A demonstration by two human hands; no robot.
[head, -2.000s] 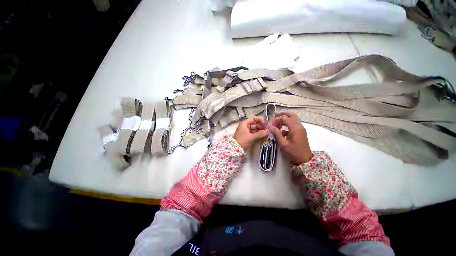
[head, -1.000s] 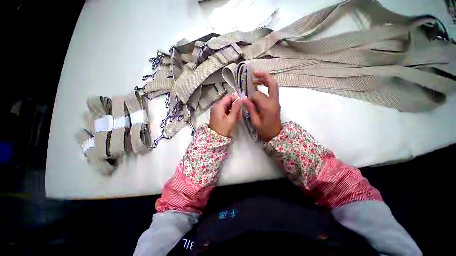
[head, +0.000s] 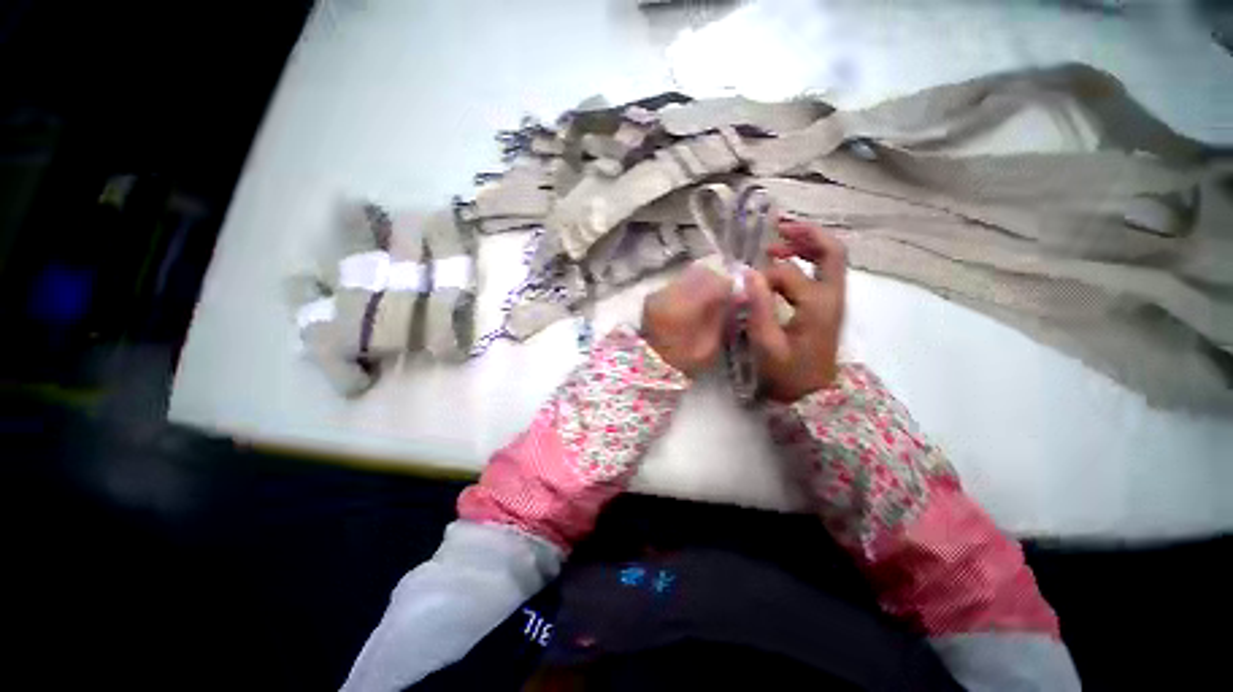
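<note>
A folded strap bundle [head: 742, 243] stands on edge between my hands near the front middle of the table, its loops showing above and below my fingers. My left hand [head: 690, 319] is at its left side, blurred, fingers closed at the bundle's middle. My right hand [head: 801, 314] grips the bundle from the right with thumb and fingers. A bit of white shows at the bundle's middle between my fingertips; whether it is a band all the way round is hidden.
A strap pile [head: 947, 189] lies behind my hands and stretches right, with metal hooks [head: 530, 277] at its left end. Finished bundles [head: 399, 277] with white bands stand in a row at the left. A heap of white strips [head: 737, 47] lies at the back of the white table [head: 271, 392].
The camera view has shifted. My hands stay together at the bundle's middle. The bundle has turned from lying nearly end-on to me, showing upright loops above my fingers.
</note>
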